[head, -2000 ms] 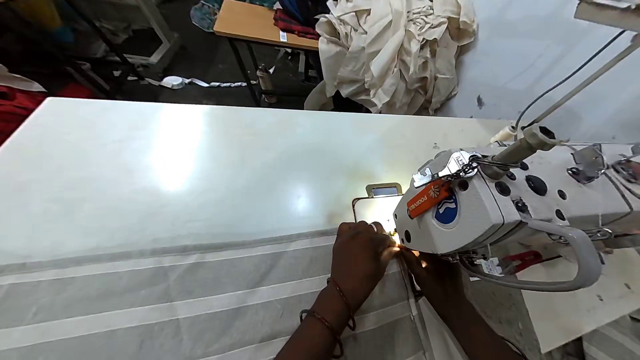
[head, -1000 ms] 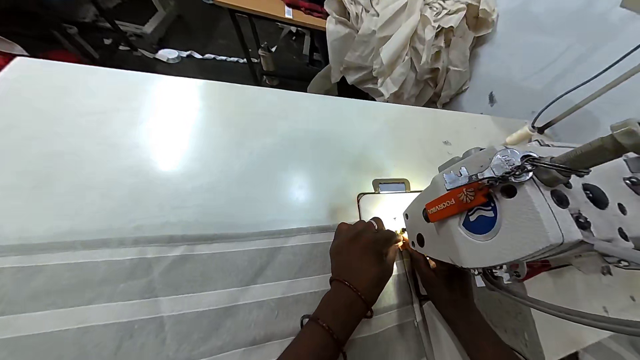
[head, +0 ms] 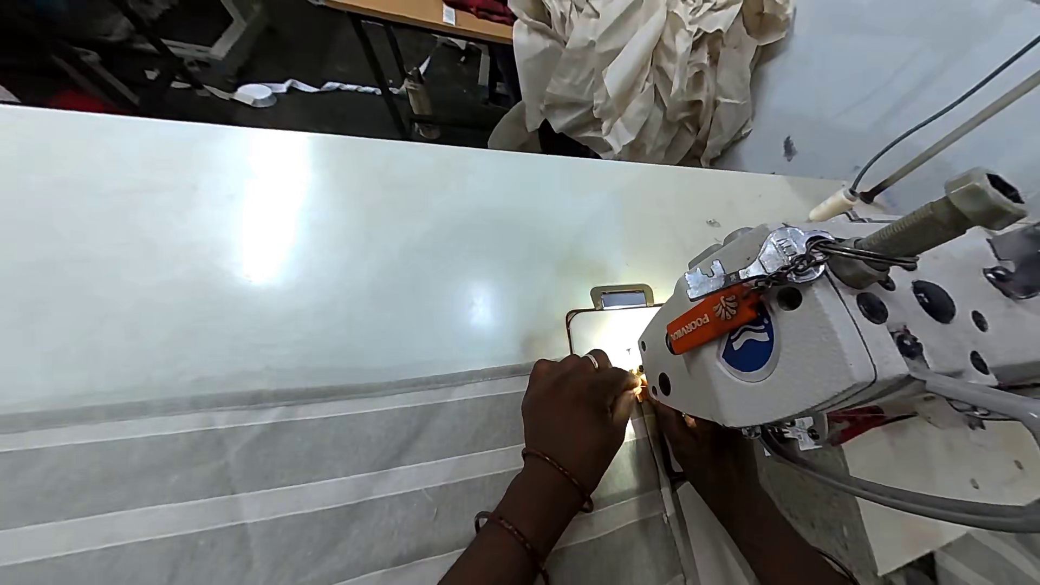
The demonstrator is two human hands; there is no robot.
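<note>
A grey fabric with white stripes (head: 309, 479) covers the near left of the white sewing table (head: 390, 244). Left of the needle area of the industrial sewing machine (head: 756, 357), my left hand (head: 573, 410) has its fingers pinched on the fabric's edge, in the lamp's bright light. Beneath the machine head, my right hand (head: 703, 447) touches the same edge; its fingertips are partly hidden. The fabric's folded edge (head: 666, 496) runs toward me between my wrists. An orange tag (head: 711, 318) and a metal wrench (head: 764, 264) hang on the machine head.
Behind the table hangs a heap of cream cloth (head: 642, 81), beside a brown-topped table (head: 422, 15) with a bottle (head: 418, 101) beneath. A white tape roll (head: 256, 95) lies on the floor. A grey curved bar (head: 910, 504) juts from the machine at the right.
Both hands stay close to the needle area. The view has shifted, and the machine head shows at a different angle from two seconds ago.
</note>
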